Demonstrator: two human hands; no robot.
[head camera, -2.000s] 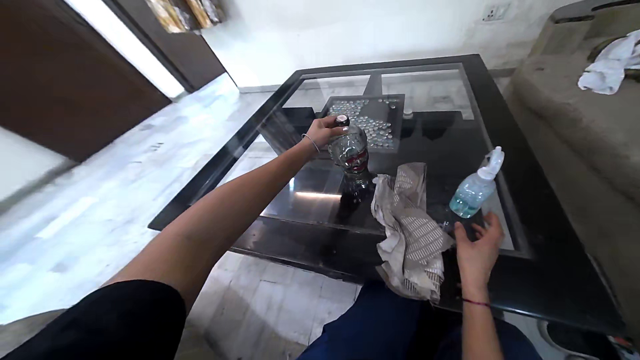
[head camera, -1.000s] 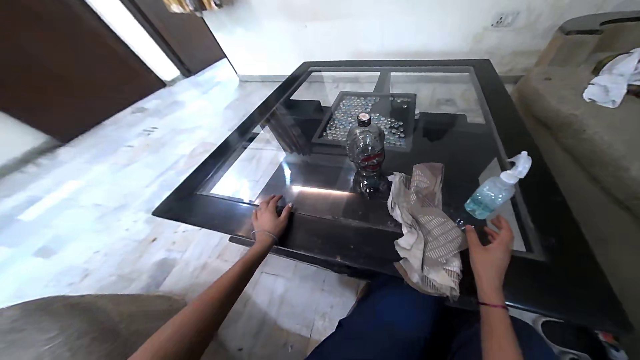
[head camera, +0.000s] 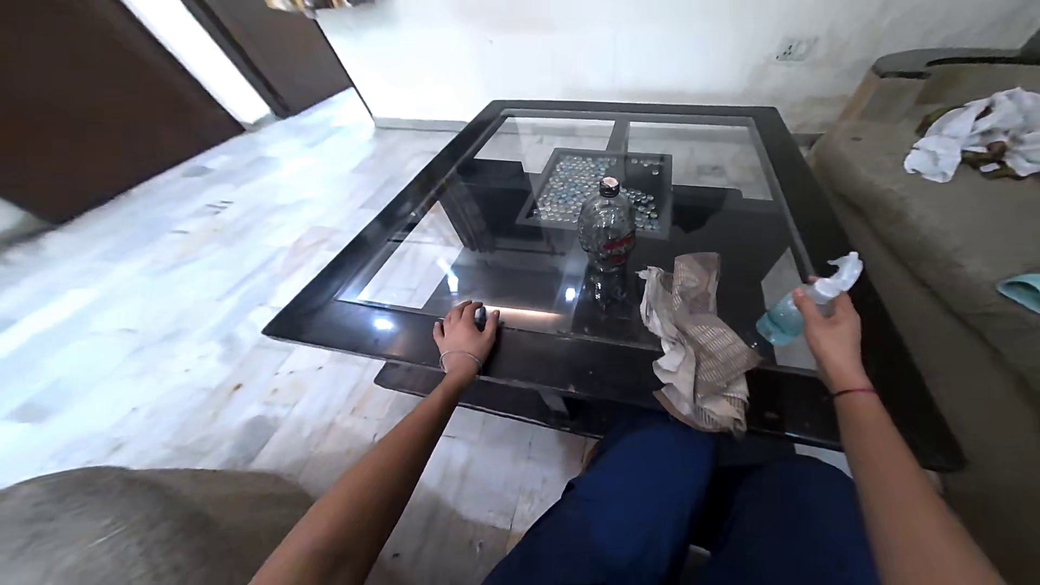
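A clear spray bottle with blue-green liquid (head camera: 782, 321) leans to the right in my right hand (head camera: 830, 329), whose fingers are around its neck below the white spray head. My left hand (head camera: 467, 337) rests on the near edge of the black-framed glass table (head camera: 601, 366); a small dark thing shows between its thumb and fingers, too unclear to name. A clear, ribbed or moulded glass bottle with red marking and a dark cap (head camera: 608, 227) stands upright on the glass. Between it and my right hand lies crumpled printed paper (head camera: 703, 349), partly over the table's near edge.
A panel of glass pebbles (head camera: 573, 191) shows under the glass, behind the bottle. To the right is a brown sofa (head camera: 918, 236) with a white cloth (head camera: 987, 130) and a light green cloth (head camera: 1022, 291). Another padded seat (head camera: 122, 528) is at the lower left.
My left hand has left the top of the glass bottle and come down to the table's near edge. My right hand has moved from beside the spray bottle's base to its neck.
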